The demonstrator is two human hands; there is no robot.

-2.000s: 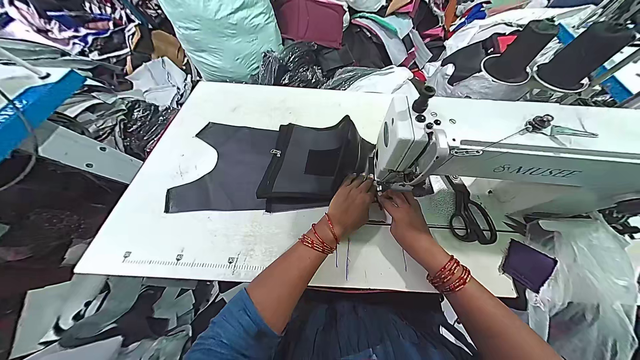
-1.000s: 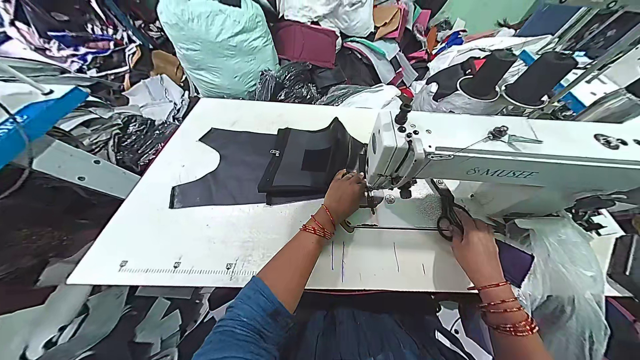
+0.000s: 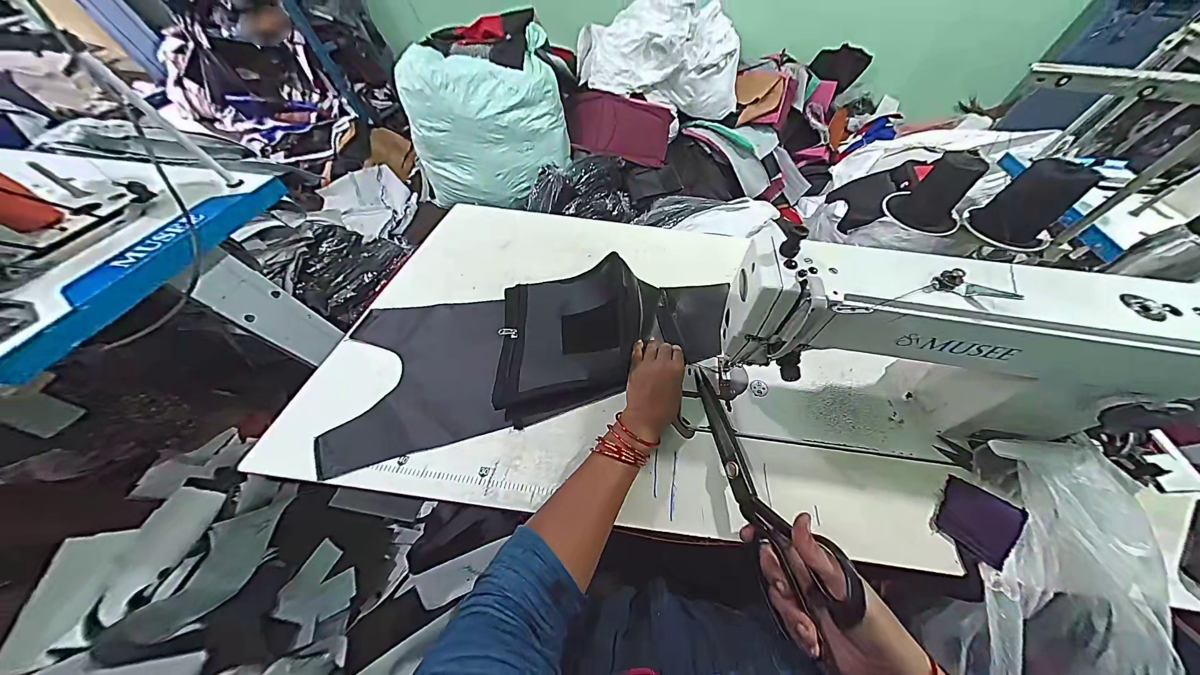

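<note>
Dark grey fabric pieces point(image 3: 441, 375), layered and partly stitched, lie on the white sewing table left of the sewing machine's needle. My left hand point(image 3: 654, 389) grips the right edge of the upper fabric beside the presser foot point(image 3: 727, 382). In my right hand point(image 3: 806, 581) is a pair of large black-handled fabric scissors point(image 3: 736, 464), held at the table's front edge. Their blades point up and left, with the tips close to the needle area and my left fingers. Whether the tips touch thread or cloth cannot be told.
The machine's white arm point(image 3: 937, 328) spans the right side, with black thread cones point(image 3: 1031, 202) behind. A purple fabric square point(image 3: 981, 521) and a clear plastic bag point(image 3: 1078, 553) are at the right edge. Another machine table point(image 3: 131, 272) stands left; scraps cover the floor.
My right hand left the cloth, reached the scissors right of the needle, and now holds them near it. The fabric has shifted left and turned. The view has shifted.
</note>
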